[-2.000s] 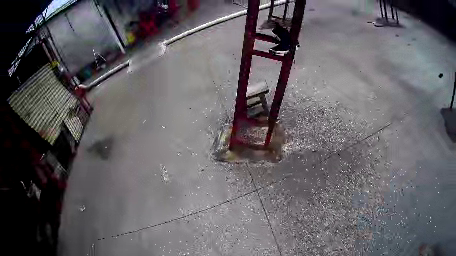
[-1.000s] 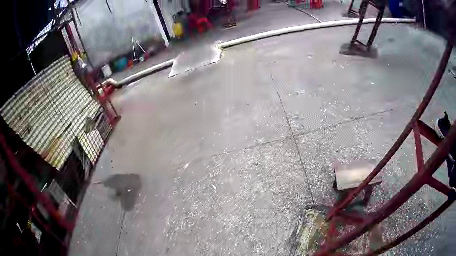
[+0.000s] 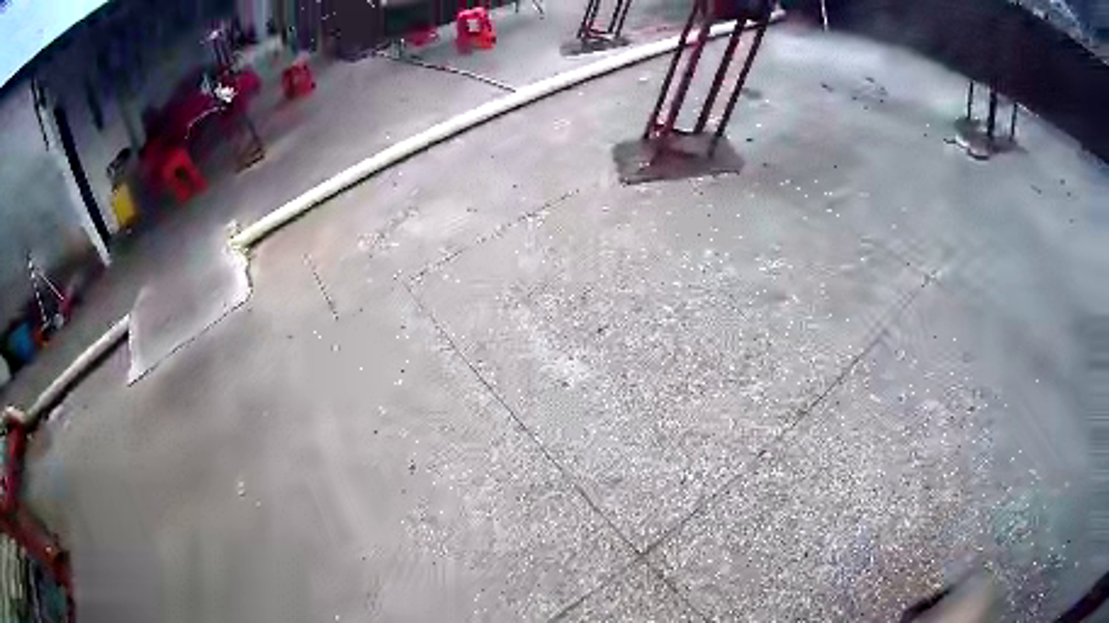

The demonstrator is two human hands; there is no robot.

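Observation:
No hand shows clearly. A small, blurred pale shape [image 3: 967, 599] is cut off by the bottom edge at the right; I cannot tell whether it is part of my right hand. My left hand is out of the picture. No keys show. Nearest in front of me is the grey concrete floor [image 3: 584, 402], speckled and crossed by thin joint lines. A thick white pipe [image 3: 401, 149] curves along the floor, passing under a low concrete hump [image 3: 189, 310] at the left.
Dark red frame posts [image 3: 699, 91] stand in a concrete footing beyond. Thinner posts [image 3: 991, 116] stand at the far right. Red stools [image 3: 474, 27] stand behind the pipe, some beside a dark red table. A red frame [image 3: 31, 535] is at the left edge.
The view has moved forward. The near red frame and small stool have left the picture. The pipe, hump and far posts now lie lower and further left. The pale shape has appeared at bottom right.

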